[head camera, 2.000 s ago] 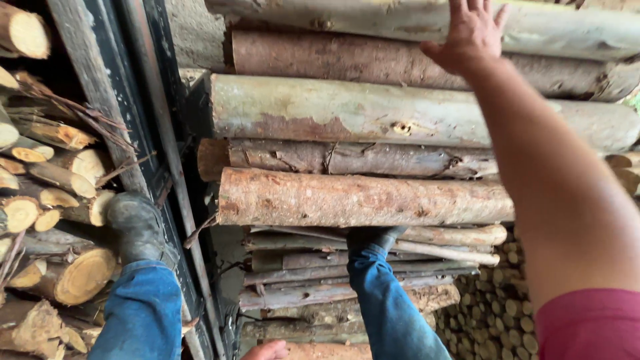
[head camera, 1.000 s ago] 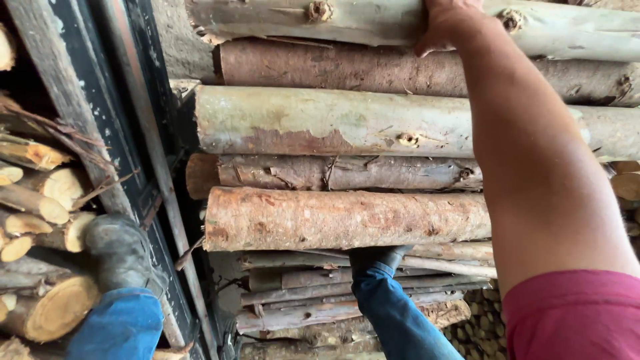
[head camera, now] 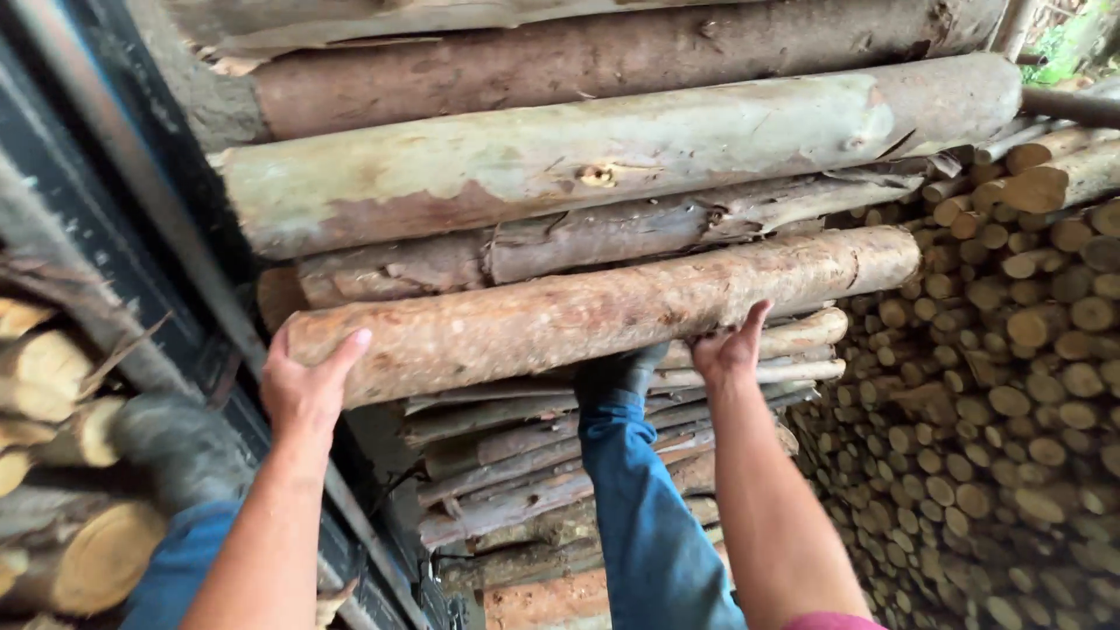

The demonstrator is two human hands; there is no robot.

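Observation:
A rough, reddish-brown log (head camera: 560,319) lies across the middle of the view, its right end higher in the picture than its left. My left hand (head camera: 308,376) grips its left end, thumb on the bark and fingers hidden behind the end. Right of the middle, my right hand (head camera: 731,346) holds the log's lower side with the thumb up against it; the other fingers are mostly hidden underneath. Behind the held log are a thinner bark-covered log (head camera: 604,229) and a thick, pale, smooth log (head camera: 542,149) with a knot.
My right boot (head camera: 619,372) is on the stacked thinner poles (head camera: 525,477), my left boot (head camera: 175,446) by cut logs (head camera: 105,556) at the left. A black metal frame (head camera: 166,184) runs diagonally between. A large pile of cut log ends (head camera: 971,437) fills the right side.
My right hand has come down from the upper pale log to the reddish-brown log. My left hand has come onto that log's left end. The log now tilts up to the right.

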